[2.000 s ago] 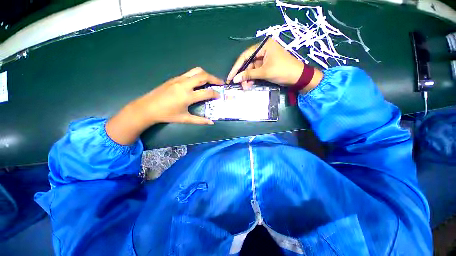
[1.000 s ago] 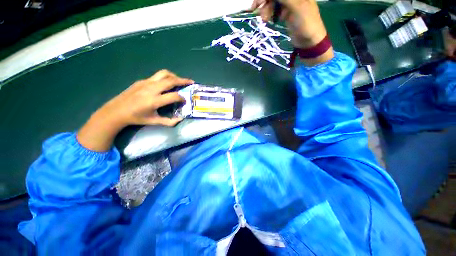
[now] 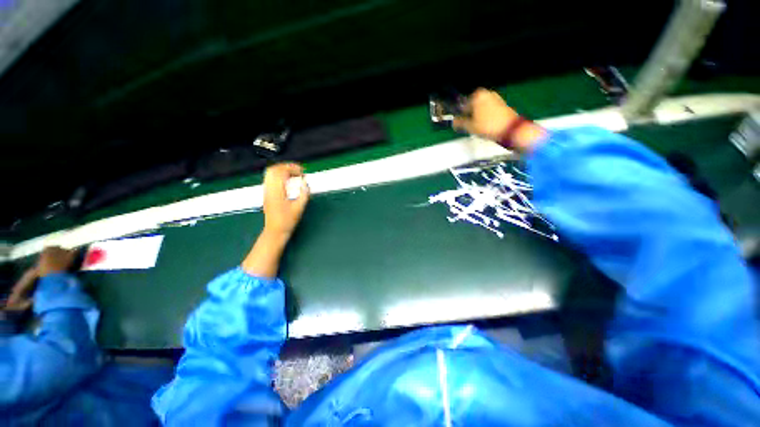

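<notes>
My left hand (image 3: 283,200) is raised over the white rail, fingers curled. A small white patch shows at its fingers; I cannot tell if it is held. A small dark phone unit (image 3: 271,140) with bright edges lies just beyond this hand, apart from it. My right hand (image 3: 487,117) reaches past the rail, its fingers on the edge of another dark phone unit (image 3: 444,109) over the green strip. The loose pile of thin white strips (image 3: 493,200) lies on the green mat between my arms. No tweezers can be made out.
The white rail (image 3: 367,173) bounds the mat, with the green strip (image 3: 404,129) beyond. A pale post (image 3: 673,58) stands at upper right, near another dark unit (image 3: 608,82). At left are a paper with a red mark (image 3: 125,253) and another person's hand (image 3: 57,260). A crinkled bag (image 3: 312,375) is below the edge.
The view has tilted up and shifted. My left hand has left the work spot and moved forward to the rail. My right hand has moved from the strip pile to a unit beyond the rail.
</notes>
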